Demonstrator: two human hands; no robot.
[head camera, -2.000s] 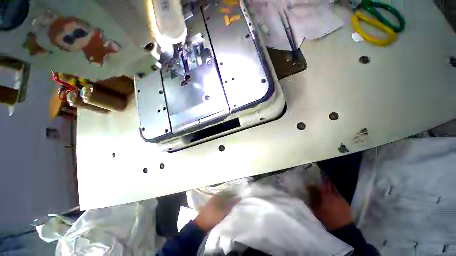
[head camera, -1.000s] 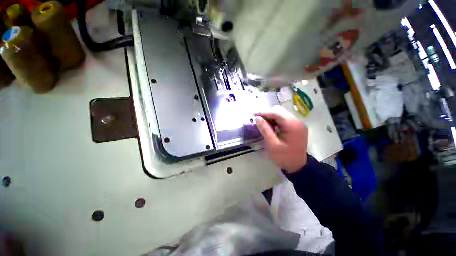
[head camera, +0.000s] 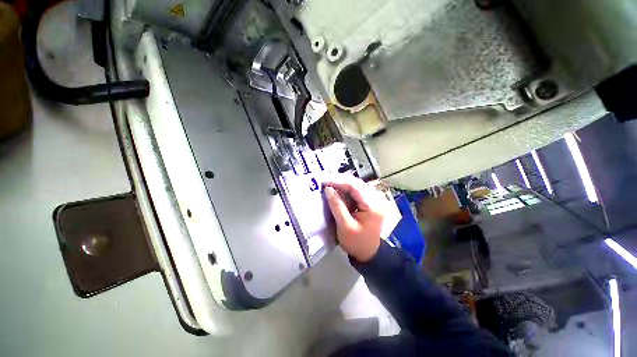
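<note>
My right hand (head camera: 357, 217), bare with a dark sleeve, reaches in from the lower right. Its thumb and forefinger are close together at the bright needle area, just in front of the small metal clamp parts (head camera: 290, 150). Glare hides whether they pinch a thread or anything else. The shiny metal work plate (head camera: 230, 188) lies left of the hand. The large pale machine head (head camera: 447, 77) is above and to the right. Pale cloth (head camera: 360, 300) shows partly below the forearm, blurred. My left hand is not in view.
A bent black tube (head camera: 91, 92) is at the upper left. A brown plate (head camera: 105, 244) is set in the cream table (head camera: 42, 307) beside the raised bed. A blue bin (head camera: 412, 233) and ceiling lights (head camera: 583, 167) show behind, at the right.
The view has moved closer to the needle area and tilted. My right hand stays at the plate, its fingertips now nearer the clamp parts. The scissors and most thread cones have left view.
</note>
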